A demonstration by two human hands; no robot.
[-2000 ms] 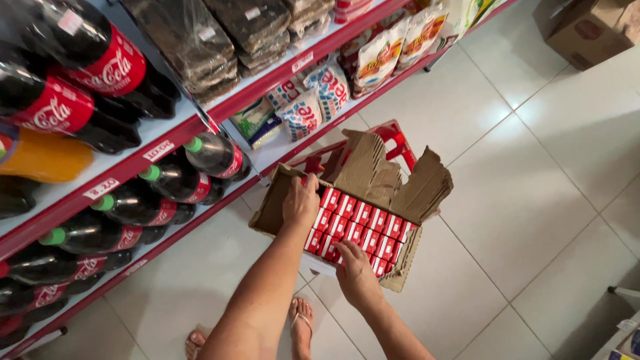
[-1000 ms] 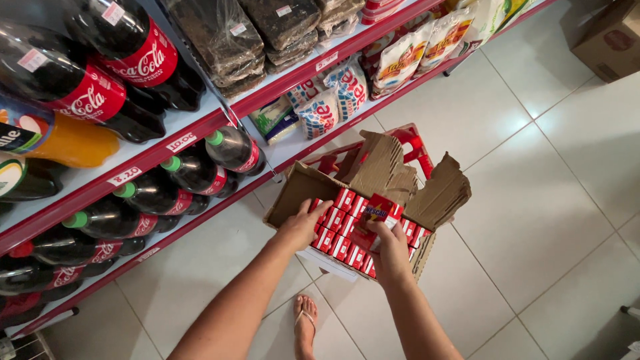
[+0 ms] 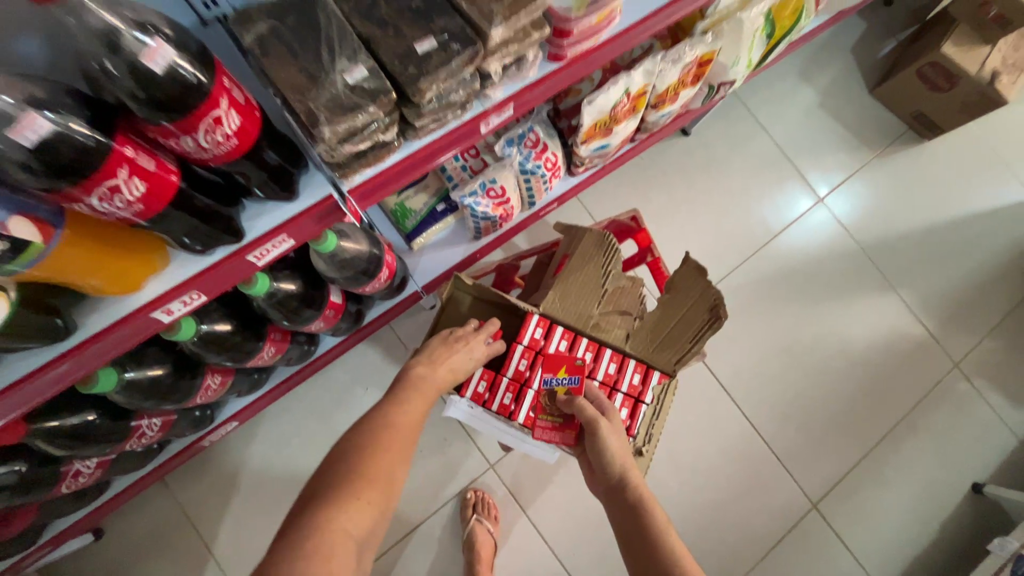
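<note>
An open cardboard box with torn flaps holds rows of small red Nescau drink cartons. My right hand grips one red Nescau carton above the others, its front face turned up. At the box's left end, my left hand has its fingers on a red carton, mostly hidden under the fingertips. Beneath and behind the box shows a red plastic crate. A white sheet sticks out along the box's near side.
Shelves with a red edge run along the left, bearing cola bottles, wrapped dark blocks and plastic bags of goods. Another cardboard box is on the tiled floor at the upper right. My sandalled foot is below.
Two seconds ago my right hand rested on the cartons; since then it has lifted one. My left hand has moved from the box's left edge onto a carton at that end.
</note>
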